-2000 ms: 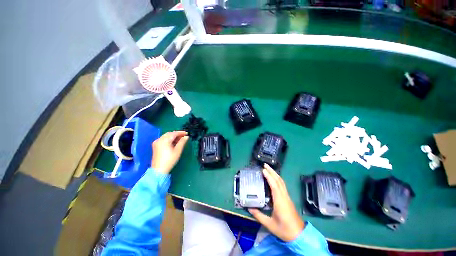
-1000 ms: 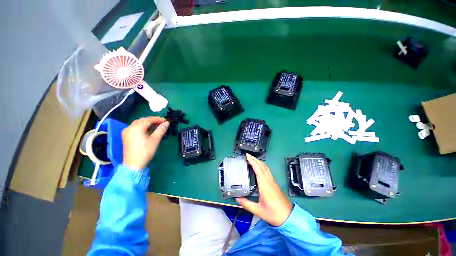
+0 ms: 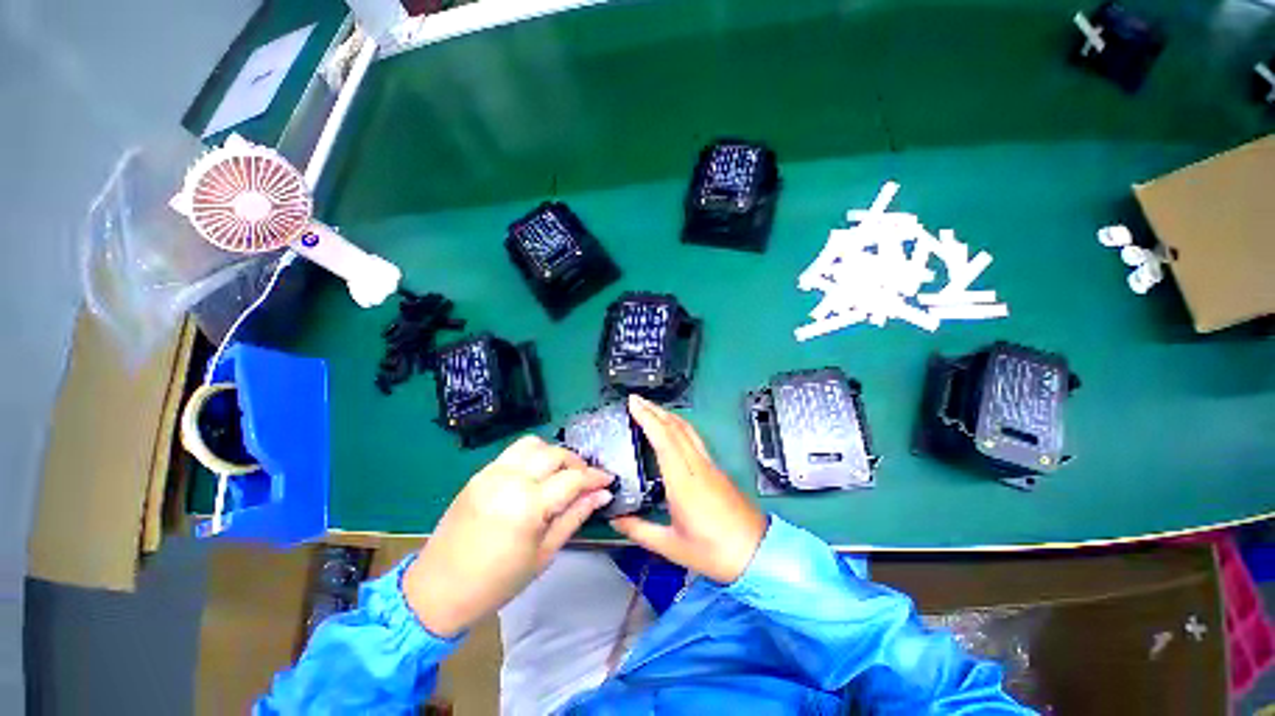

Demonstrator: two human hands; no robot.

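A black boxy unit (image 3: 610, 445) with a paler grey top stands near the bench's front edge. My right hand (image 3: 699, 492) holds it by its right side, thumb and fingers around it. My left hand (image 3: 510, 525) is at its left side, thumb and fingertips together against it; whether they hold a small part is hidden. A loose heap of small black parts (image 3: 415, 333) lies at the left, beyond my left hand. Several more black units stand around, one just behind the held unit (image 3: 647, 343) and one to its right (image 3: 814, 431).
A pile of white strips (image 3: 888, 273) lies right of centre. A small open carton (image 3: 1214, 238) and small white round pieces (image 3: 1135, 258) are at the right. A blue tape dispenser (image 3: 291, 448) and a fan (image 3: 252, 200) with its cable are at the left. A white rail (image 3: 476, 18) runs behind.
My left hand has moved from the heap of small black parts to the left side of the held unit. My right hand stays on the unit. The view has shifted.
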